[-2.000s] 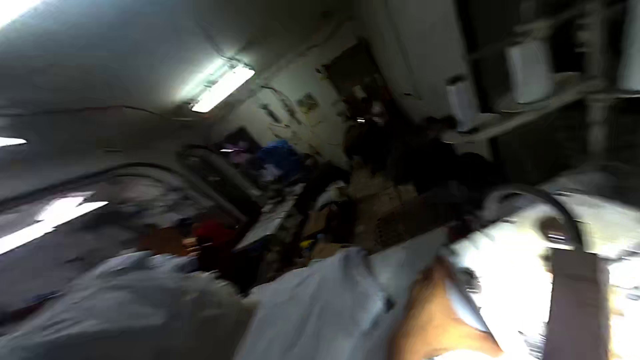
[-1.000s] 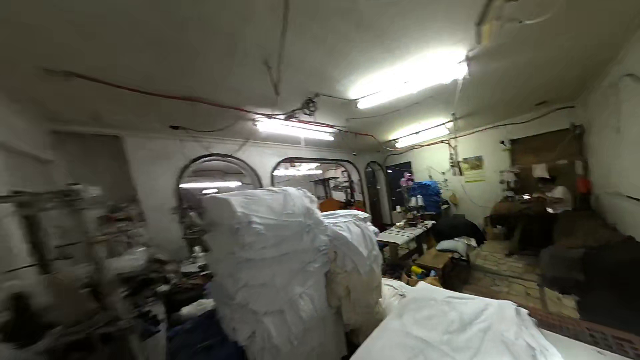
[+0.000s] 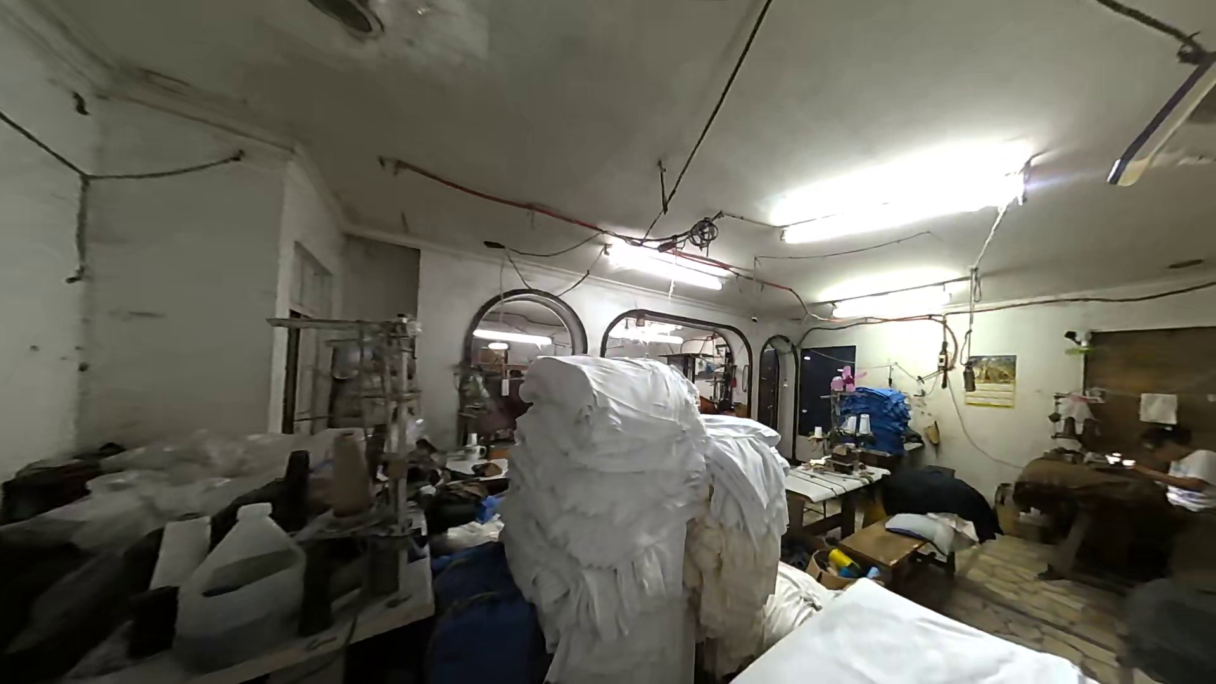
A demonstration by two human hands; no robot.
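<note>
Neither my left hand nor my right hand shows in the head view. A tall stack of folded white fabric (image 3: pixel 608 475) rises at the middle, with a second, lower stack of white and cream fabric (image 3: pixel 746 503) against its right side. White cloth (image 3: pixel 912 636) lies spread at the bottom edge, right of centre. At the lower left, a translucent plastic jug (image 3: pixel 242 589) partly filled with liquid stands on a table (image 3: pixel 380 608) beside a thread stand (image 3: pixel 394 408) and cones of thread.
Blue fabric bundles (image 3: pixel 484 617) lie left of the tall stack. Behind at right are a sewing table (image 3: pixel 831 483), a wooden bench (image 3: pixel 879 546), a stack of blue fabric (image 3: pixel 874 418) and dark cloth heaps. A person (image 3: pixel 1187 470) sits working at the far right. Cables hang from the ceiling.
The view has swung widely to the left and up. A hand near a lit sewing machine, seen two seconds ago, is out of view.
</note>
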